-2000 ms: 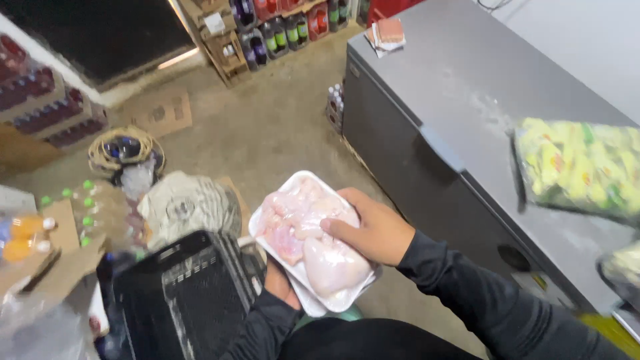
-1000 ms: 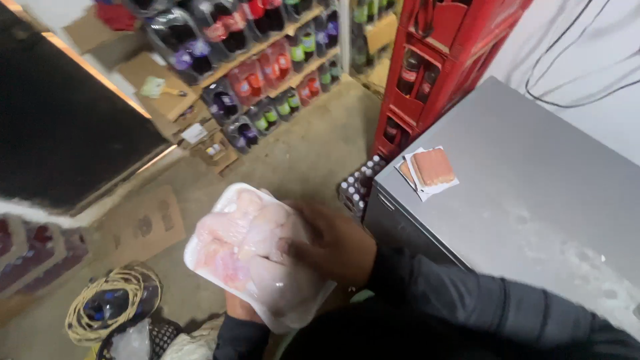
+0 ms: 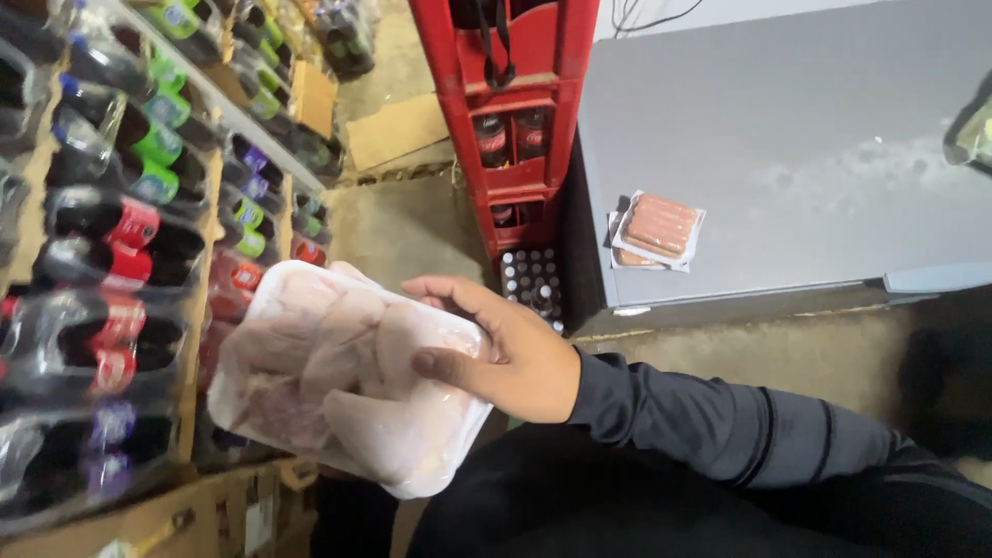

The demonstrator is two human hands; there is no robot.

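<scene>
My right hand [image 3: 504, 349] grips a white foam tray of raw chicken pieces under clear film [image 3: 349, 380] by its right end, thumb on top and fingers at the far edge. Another tray's white edge shows beneath it. My left hand is hidden; only a dark sleeve-like shape shows below the tray. To the right, packs of sausages [image 3: 659, 226] lie stacked near the corner of a grey chest freezer's lid [image 3: 775, 155].
A tall stack of red plastic bottle crates [image 3: 519, 85] stands beside the freezer, with capped bottles [image 3: 531, 279] on the floor next to it. Shrink-wrapped soda bottles [image 3: 124, 232] fill the left side, above cardboard boxes [image 3: 209, 511]. Flattened cardboard [image 3: 399, 132] lies on the floor.
The view has swung strongly toward the crates and soda bottles. My left hand, seen under the tray two seconds ago, is now out of sight. My right hand has stayed on the chicken tray.
</scene>
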